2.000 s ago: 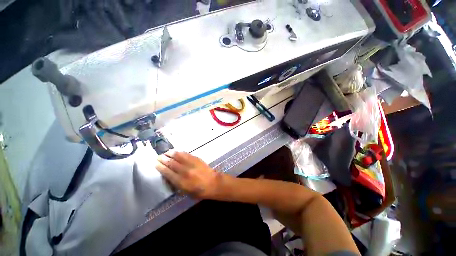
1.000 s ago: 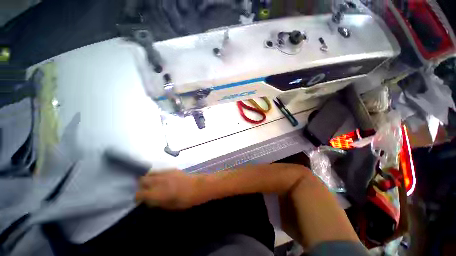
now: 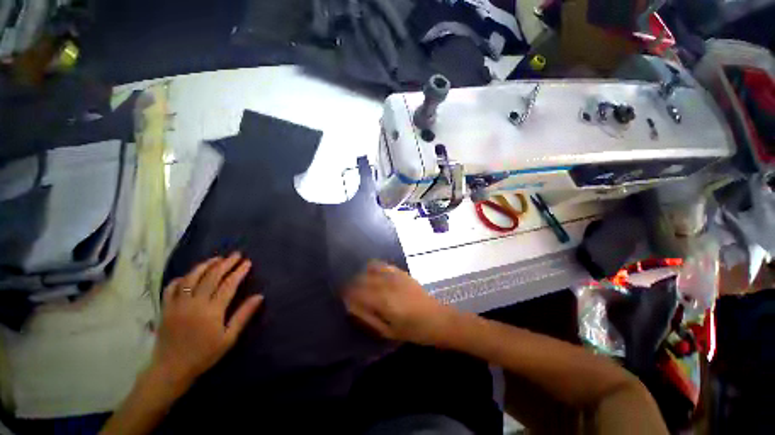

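Observation:
A large dark garment panel [image 3: 285,255] lies dark side up on the table, left of the sewing machine, its near part reaching the lap. My left hand [image 3: 204,314] rests flat on its left part with the fingers apart. My right hand [image 3: 387,297] is on its right part, fingers curled and blurred; I cannot tell whether they grip the cloth. The presser foot area [image 3: 438,217] of the white machine [image 3: 544,127] is to the right of the panel.
Scissors with a red and a yellow handle loop [image 3: 500,214] lie under the machine arm beside a slim dark green tool [image 3: 551,218]. A cut-piece stack [image 3: 72,204] is at left, past a yellowish strip [image 3: 153,195]. An offcuts box with plastic [image 3: 671,314] is at right.
The panel has come away from the machine to the left and now shows its dark side instead of pale grey. My left hand has come into view on it. The view has swung left.

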